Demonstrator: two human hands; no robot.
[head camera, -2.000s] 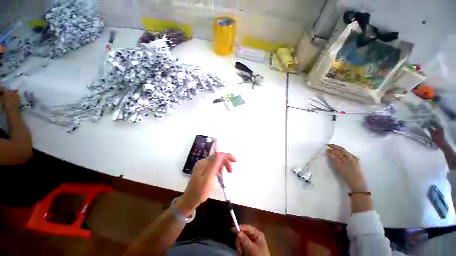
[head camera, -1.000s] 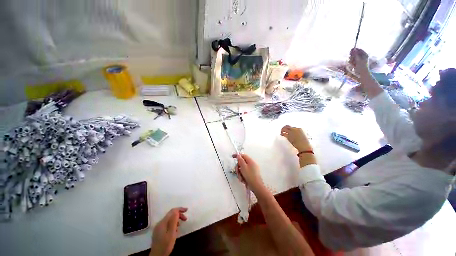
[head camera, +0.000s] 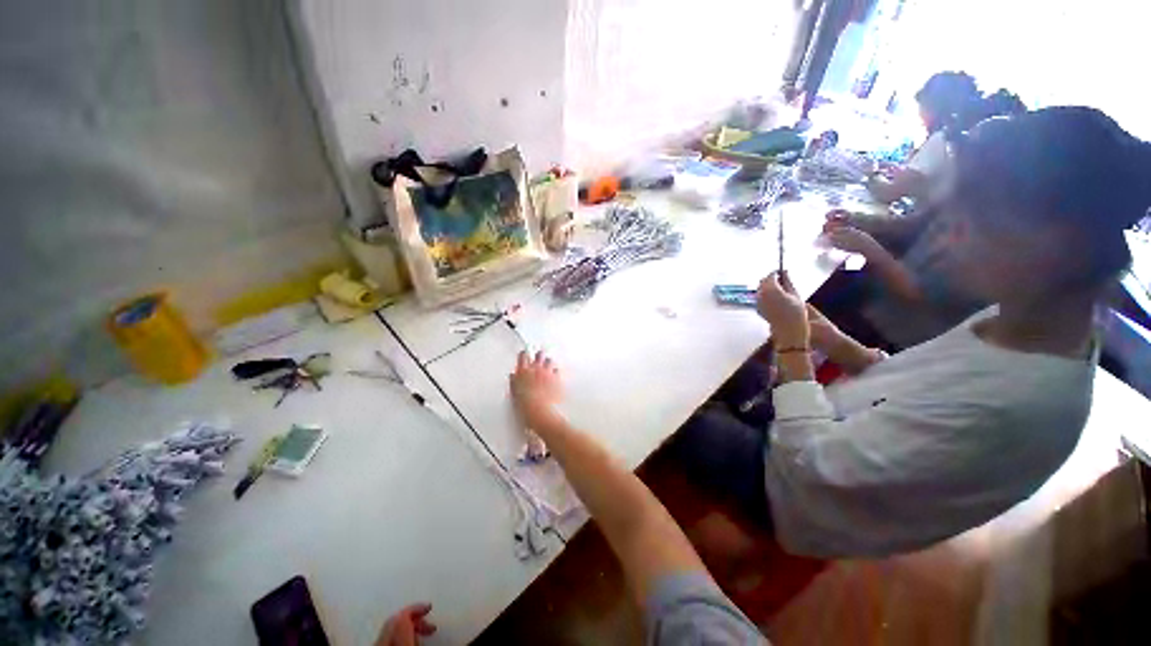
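A white cable harness (head camera: 462, 429) lies on the white table (head camera: 379, 505), its thin wires toward the back and its connector ends near the front edge by the dark seam. My right hand (head camera: 538, 386) reaches over the table right of the seam, fingertips down on or just above a second thin cable; whether they grip it is hidden. White connector ends (head camera: 537, 447) show beside my right wrist. My left hand (head camera: 407, 626) is at the bottom edge, mostly cut off, with fingers apart and nothing seen in it.
A harness pile (head camera: 95, 543) is at left, a phone (head camera: 289, 615) at bottom left. Behind are keys or snips (head camera: 288, 374), a green-white card (head camera: 298, 449), yellow tape (head camera: 159, 338) and a tote bag (head camera: 470, 227). A wire bundle (head camera: 621, 247) lies at right. A coworker (head camera: 934, 429) sits close on the right.
The view has turned right. The harness that my right hand held now lies on the table. My right hand has moved away from it, across the seam.
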